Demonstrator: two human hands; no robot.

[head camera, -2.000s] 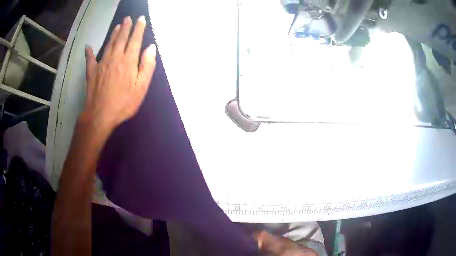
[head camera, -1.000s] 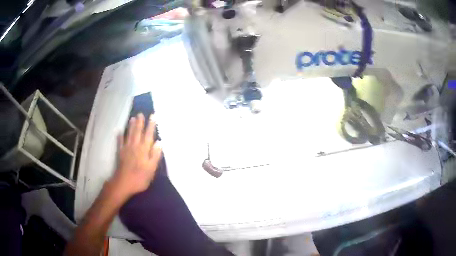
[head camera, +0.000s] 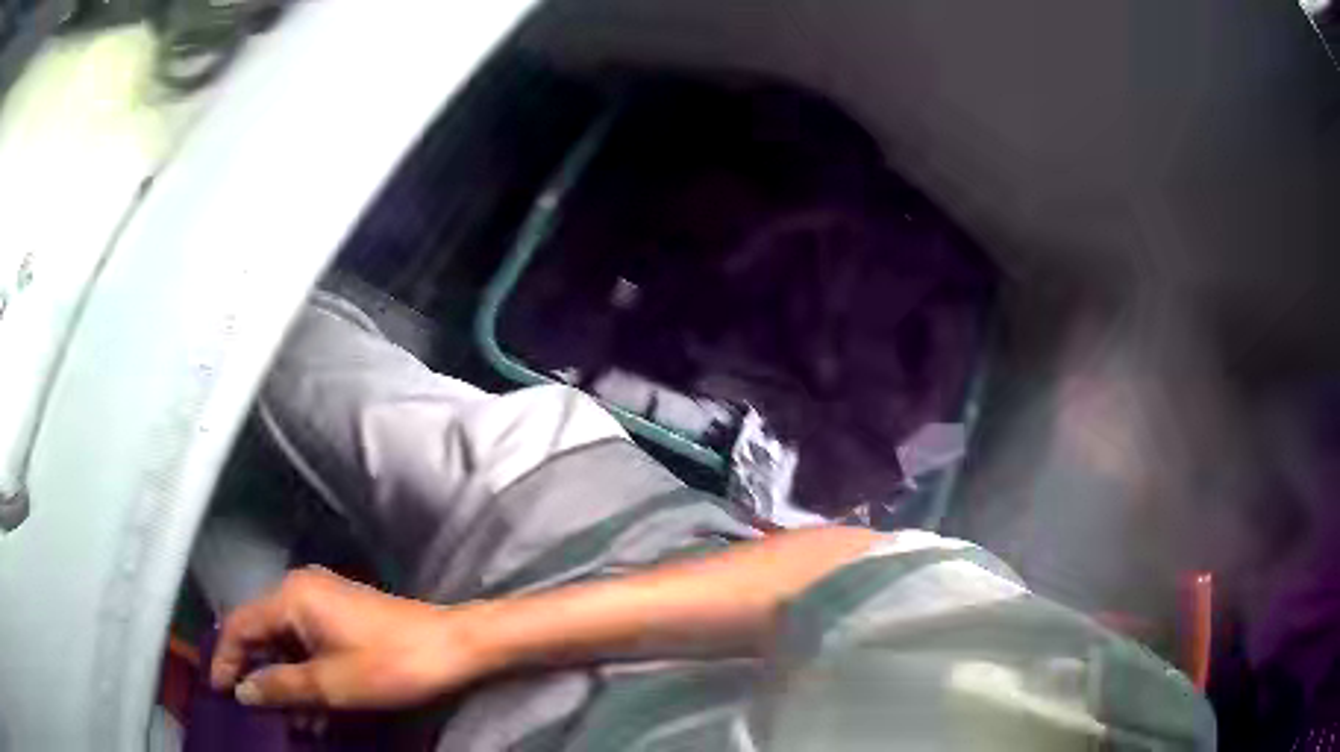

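Note:
My right hand is at the lower left, below the table edge, with the forearm reaching in from the right. Its fingers are curled on a piece of purple cloth, of which only a small part shows beside and under the fingertips. The rest of the cloth is hidden or cut off by the frame. My left hand is not in view.
The white table's curved edge fills the left. A green-rimmed crate with dark purple cloth and white pieces lies beyond my legs in grey trousers. A red upright part is at the right. Much is blurred.
The view has swung right and down from the sewing machine to my lap and the crate. My left hand, flat on the cloth before, has left the picture; my right hand and forearm now show.

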